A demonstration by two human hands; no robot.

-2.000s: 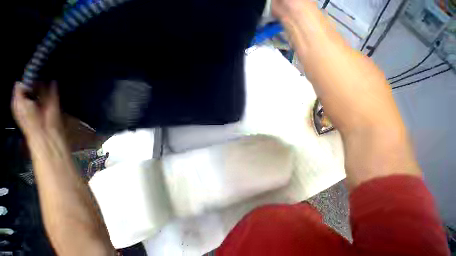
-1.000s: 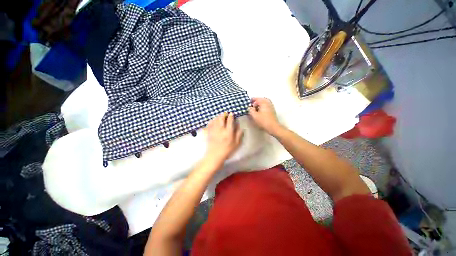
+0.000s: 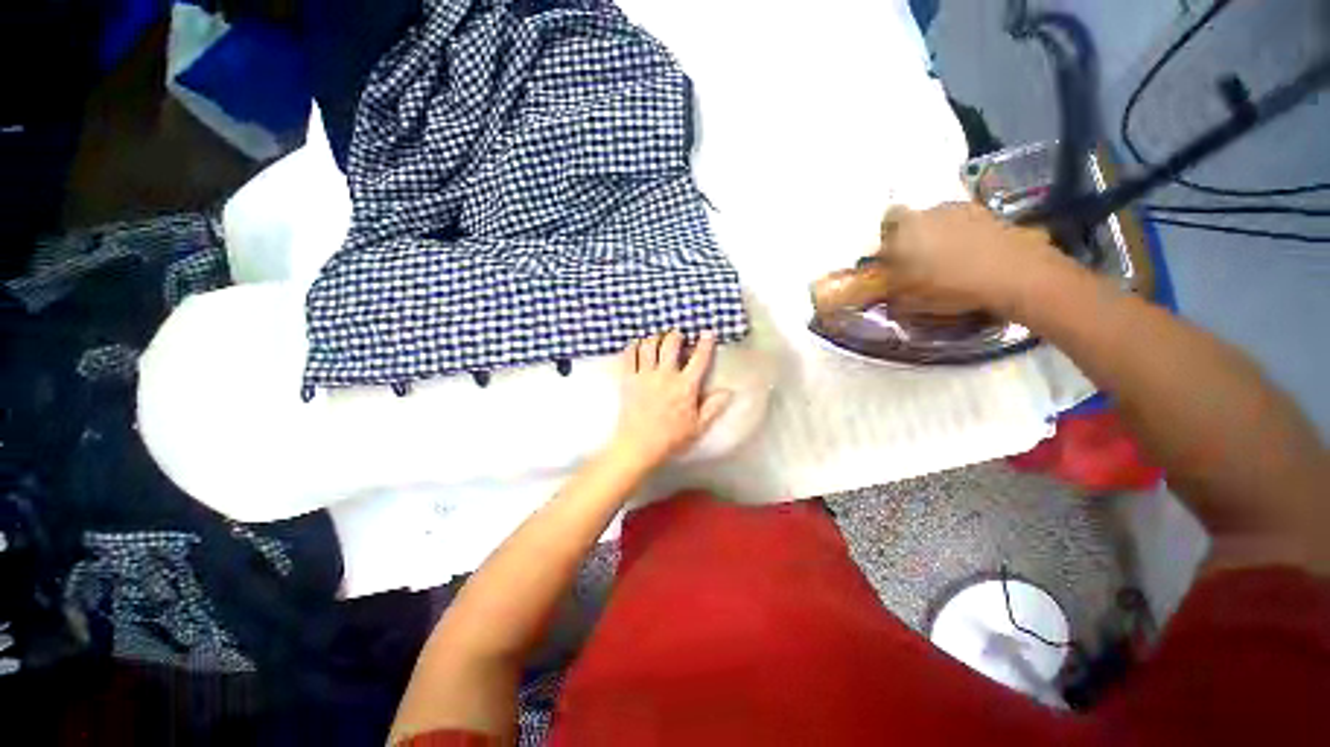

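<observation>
The checked garment piece (image 3: pixel 540 219) lies on the white padded board, crumpled toward the back and flatter at its near edge. Several small dark loops (image 3: pixel 481 377) stick out along that edge. My left hand (image 3: pixel 668 397) lies with spread fingers at the right part of the near edge, fingertips on the cloth. My right hand (image 3: pixel 963 260) grips the wooden handle of the steam iron (image 3: pixel 919 336), right of the garment. The iron's tip points left.
The metal iron rest (image 3: pixel 1120 248) is behind my right hand, with black hose and cables at upper right. A dark garment pile (image 3: pixel 146 438) lies left of the board. A round white object (image 3: pixel 1001 631) is on the speckled floor. Red cloth (image 3: pixel 1087 450) hangs by the right corner.
The garment has been laid out on the board. My right hand has left the cloth edge and taken hold of the iron, which has turned and moved nearer. My left hand remains at the edge.
</observation>
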